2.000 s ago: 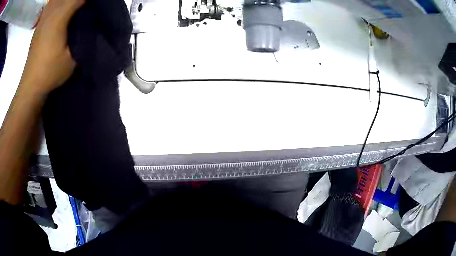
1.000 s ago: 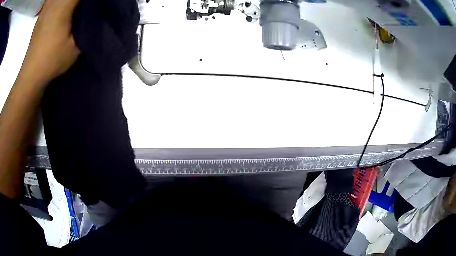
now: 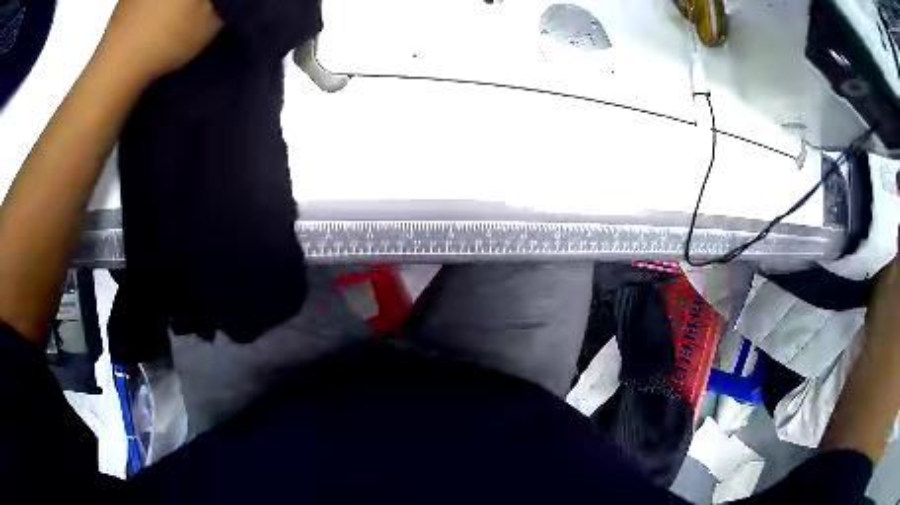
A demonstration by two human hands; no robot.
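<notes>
A black fabric piece point(image 3: 212, 178) lies over the left part of the white sewing machine table point(image 3: 474, 148) and hangs over its front edge towards my lap. My left hand point(image 3: 168, 35) is at the top left, at the fabric's upper left side. Its fingers are hidden by the fabric and the picture's top edge, so its grip does not show. My right forearm point(image 3: 868, 365) is at the right edge. My right hand is out of the picture or hidden near white and black fabric point(image 3: 873, 222).
A tape measure strip point(image 3: 474, 240) runs along the table's front edge. A black cable point(image 3: 708, 187) loops over the right side. A red plastic basket point(image 3: 694, 330) with dark pieces stands below, near pale quilted fabric point(image 3: 794, 321). A blue crate point(image 3: 126, 414) is at lower left.
The view has shifted, so the table shows higher and the machine's needle area and grey cylindrical fitting have left the picture. More of my right forearm shows at the right edge.
</notes>
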